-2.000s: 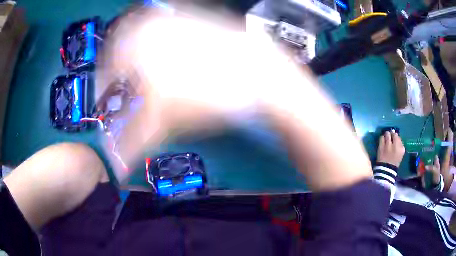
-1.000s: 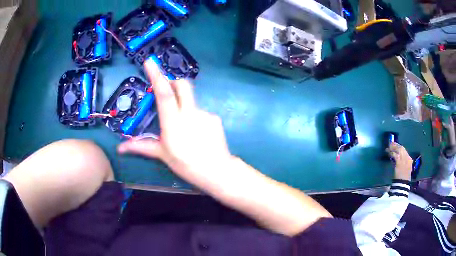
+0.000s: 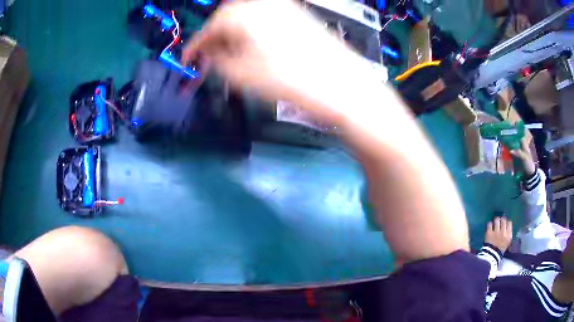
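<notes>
My right hand (image 3: 220,47) reaches from the lower right to the upper left of the bench and is blurred. A blurred dark grey block (image 3: 165,94), perhaps a fan housing, is just below its fingers; whether they hold it is unclear. A blue cell (image 3: 179,65) with red and white wires shows beside the fingertips. Two black fan units with blue cells lie at the left, one (image 3: 92,111) above the other (image 3: 78,180). Another dark unit (image 3: 150,25) lies beyond. A bare bent arm shows at the lower left, but my left hand is out of view.
The screw feeder (image 3: 364,30) is partly behind my right arm. The black electric screwdriver (image 3: 434,89) with a yellow edge is right of it. A neighbour holds a green glue gun (image 3: 503,131) by a cardboard tray (image 3: 473,151); a hand (image 3: 499,233) rests on the bench. The bench edge (image 3: 264,287) runs along the front.
The view has shifted, so the left units appear lower. My right hand has moved away from the front edge, up the bench, and the dark block appears below it. The glue gun is raised more into view.
</notes>
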